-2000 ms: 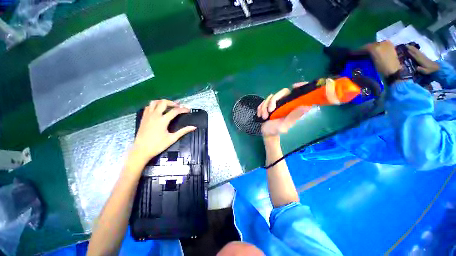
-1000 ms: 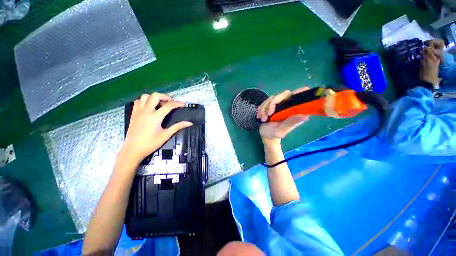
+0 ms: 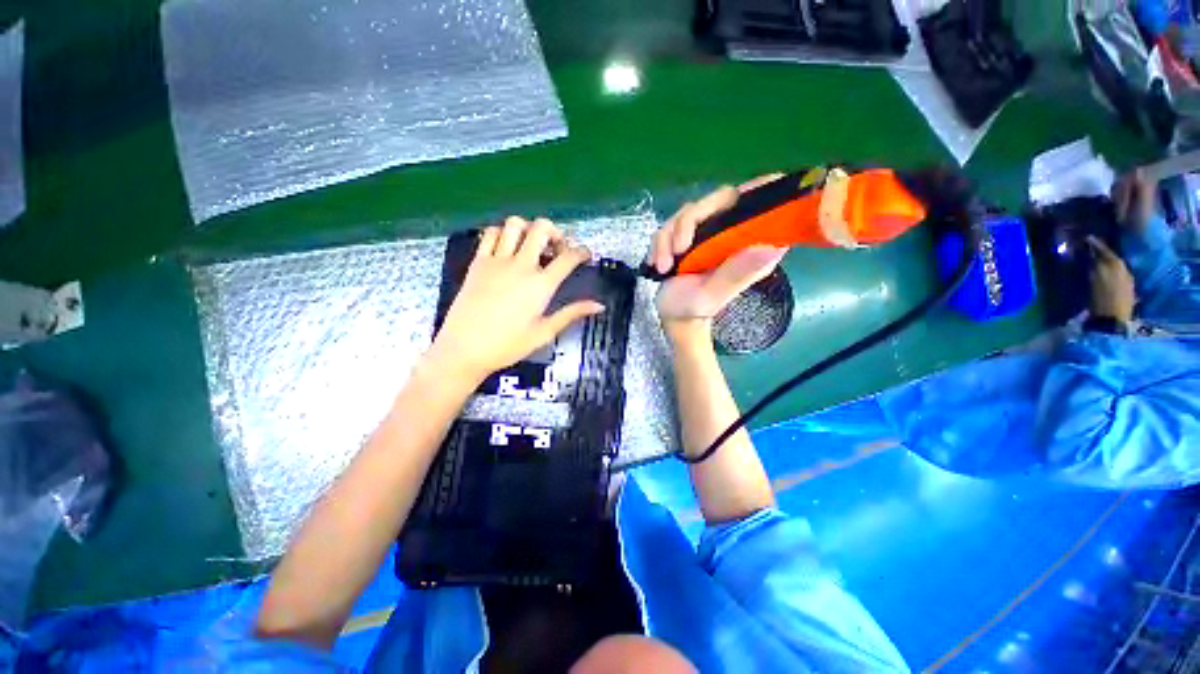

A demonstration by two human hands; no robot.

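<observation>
A flat black housing (image 3: 526, 494) with a silvery cross-shaped patch at its middle lies slightly tilted over the near edge of a bubble-wrap mat (image 3: 309, 375). My left hand (image 3: 507, 303) lies flat on its upper part, fingers over the far edge, pressing or steadying it. My right hand (image 3: 704, 270) is closed around an orange and black electric screwdriver (image 3: 803, 224). The screwdriver's tip end points left, at the housing's upper right corner. Whether the bit touches the housing, and any screw, cannot be made out. A round dark dish (image 3: 753, 313) sits just right of my right hand.
A second bubble-wrap sheet (image 3: 362, 99) lies at the far left. Another black housing (image 3: 803, 26) lies at the far side. A blue parts bin (image 3: 987, 270) stands at the right, near another person's hands (image 3: 1115, 283). Crumpled clear plastic (image 3: 53, 461) lies at the left. The screwdriver's black cord hangs beside my right forearm.
The screwdriver in my right hand has moved from over the dish to the housing's upper right corner. The housing now sits more tilted under my left hand. The camera view has shifted.
</observation>
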